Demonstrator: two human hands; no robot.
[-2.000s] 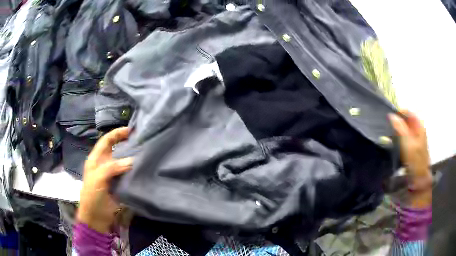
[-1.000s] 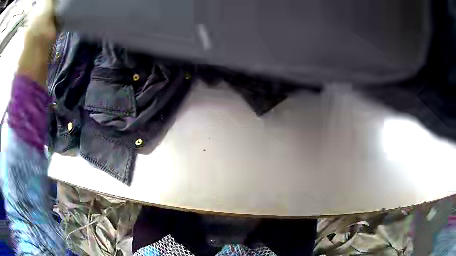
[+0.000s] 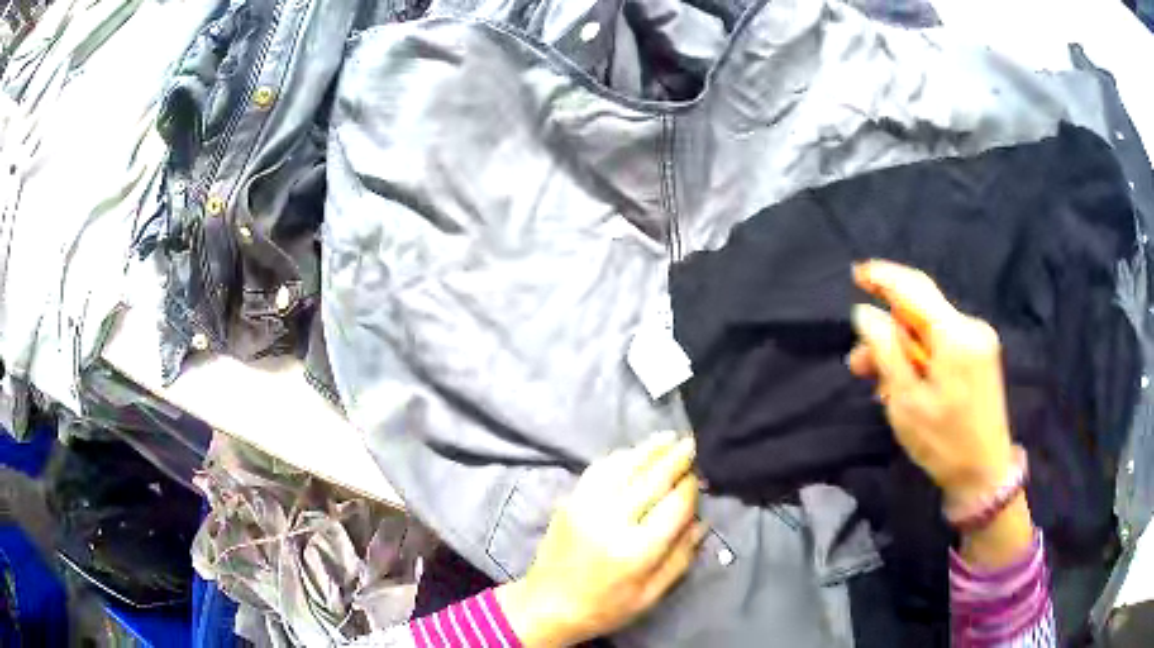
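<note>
A grey jacket (image 3: 481, 241) lies spread with its inside facing up. Black lining (image 3: 810, 329) covers its right part, and a small white label (image 3: 659, 361) is at the lining's edge. My left hand (image 3: 614, 538) grips cloth at the seam just below the label, fingers close together. My right hand (image 3: 936, 373) is above the black lining with fingers curled. Bits of orange show between its fingers, fitting thread snips (image 3: 914, 355); the blades cannot be made out.
Dark jackets with brass buttons (image 3: 241, 190) lie to the left, with pale garments (image 3: 76, 190) beyond them. The white table edge (image 3: 285, 424) curves at lower left. Crumpled grey-beige cloth (image 3: 304, 544) and a blue crate (image 3: 139, 620) are below it.
The jacket, lifted and blurred at the top one second ago, now lies spread inside up across the table. My left hand has come from the upper left to the lower middle; my right hand is in view again.
</note>
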